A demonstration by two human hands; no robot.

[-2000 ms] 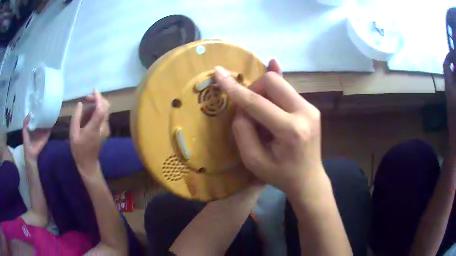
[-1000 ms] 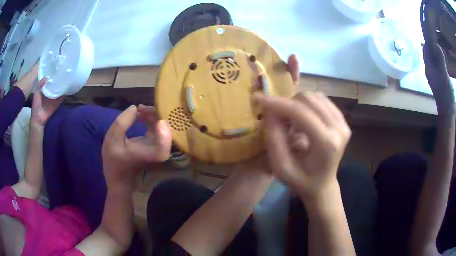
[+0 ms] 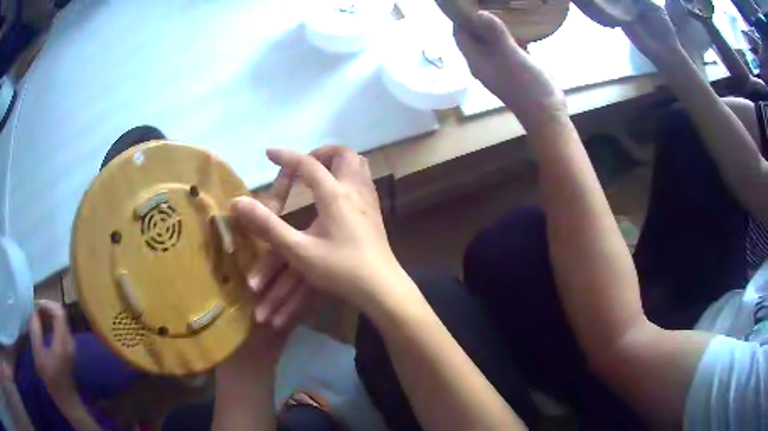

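The round wood-grain base housing is at the left, tilted, its underside facing me. It shows a round grille, a cluster of small holes, dark screw holes and pale raised bars. My left hand holds it from behind and below, mostly hidden by it. My right hand is at the housing's right side with fingers spread. Its thumb overlaps the housing near a pale bar; contact is unclear. The housing's inside is hidden.
A dark round part lies behind the housing on the white foam. White round housings lie on the bench. A neighbour's arm reaches in at right, the hand at a wood-grain part. Another person's hand is at lower left.
The view has swung right, so the housing now appears farther left and lower. My right hand has gone from pointing at the underside to spread fingers at its right side.
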